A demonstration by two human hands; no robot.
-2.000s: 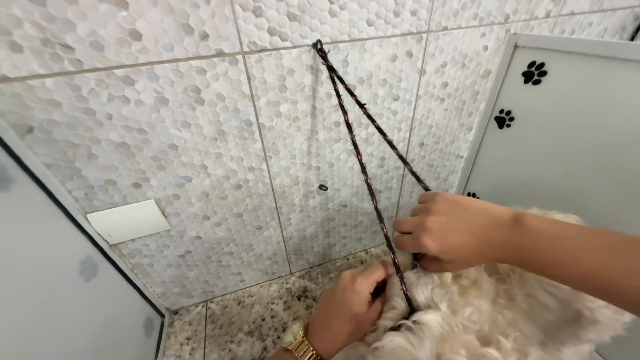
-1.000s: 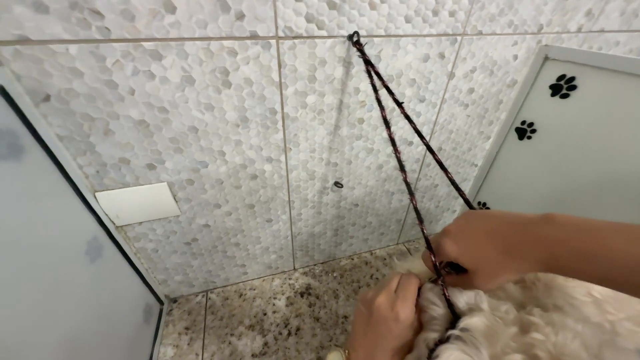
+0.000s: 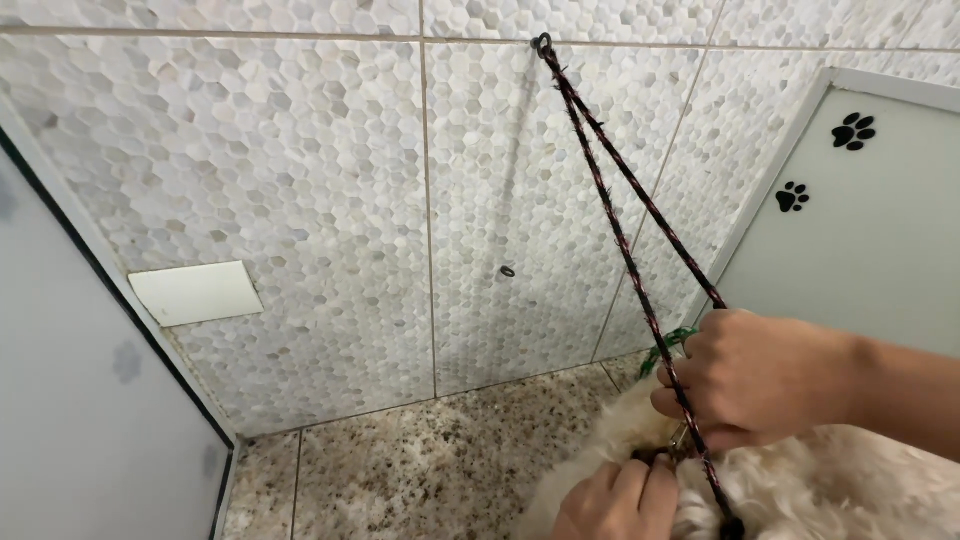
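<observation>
A dog with curly cream fur (image 3: 810, 487) fills the lower right. A black and red braided cord (image 3: 630, 259) runs down to it from a dark ring (image 3: 543, 45) on the wall. My left hand (image 3: 622, 499) pinches a dark strap (image 3: 646, 454) at the fur, its fingertips beside a small metal clasp (image 3: 679, 441). Just above, my right hand (image 3: 750, 379) is closed near the clasp, behind one strand of the cord; its fingers touch the other strand and a green cord (image 3: 667, 349). What lies inside its fist is hidden.
Hexagon-patterned tiles cover the wall (image 3: 322, 187), which bears a white cover plate (image 3: 196, 293) and a second small ring (image 3: 508, 271). A speckled stone surface (image 3: 420, 457) lies below. Frosted panels stand at left (image 3: 97, 337) and right (image 3: 885, 247), with paw-print marks.
A metal clasp and a green cord have come into sight near my hands. My left hand is at the dark strap, lower than my right hand. The view has shifted somewhat.
</observation>
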